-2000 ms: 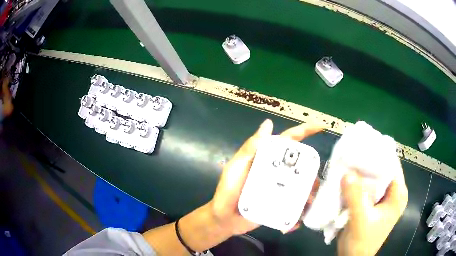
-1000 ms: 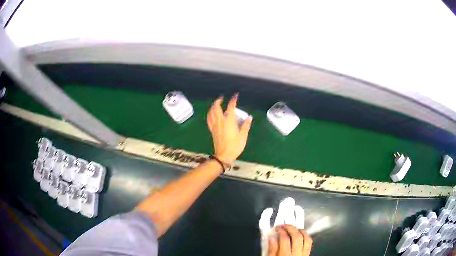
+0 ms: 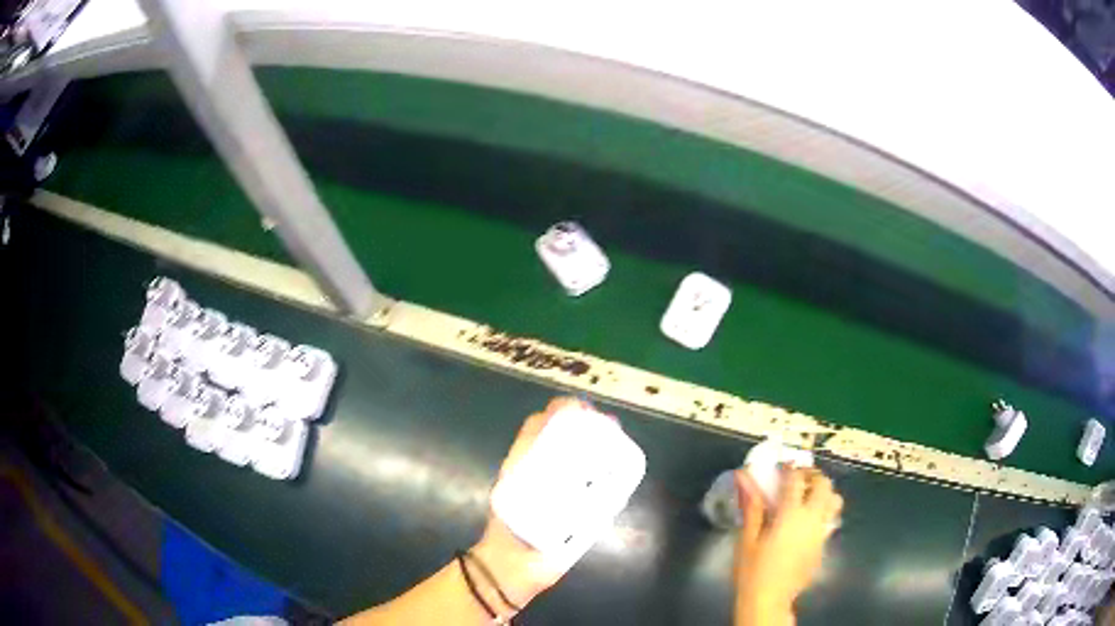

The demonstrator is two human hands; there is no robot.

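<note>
My left hand [image 3: 520, 556] holds a white plug adapter [image 3: 572, 479] above the dark green bench, its broad, flat face towards me. The adapter hides most of the fingers. My right hand [image 3: 789, 532] is to the right, near the belt edge rail, with its fingers closed on a bunched white cloth [image 3: 773, 459]. A clear, round container [image 3: 724, 499] is just left of the right fingers and partly hidden by them. The frame does not show clearly whether the cloth touches its mouth.
Two tight rows of adapters [image 3: 226, 391] are on the bench at left, and an adapter pile [image 3: 1052, 575] is at far right. Several single adapters lie on the green conveyor belt [image 3: 428, 245]. A spotted cream rail [image 3: 636, 385] and a grey upright [image 3: 263, 159] stand between bench and belt.
My left hand has come back from over the belt with an adapter in it. My right hand has moved the cloth up beside the clear container. The camera view has also shifted.
</note>
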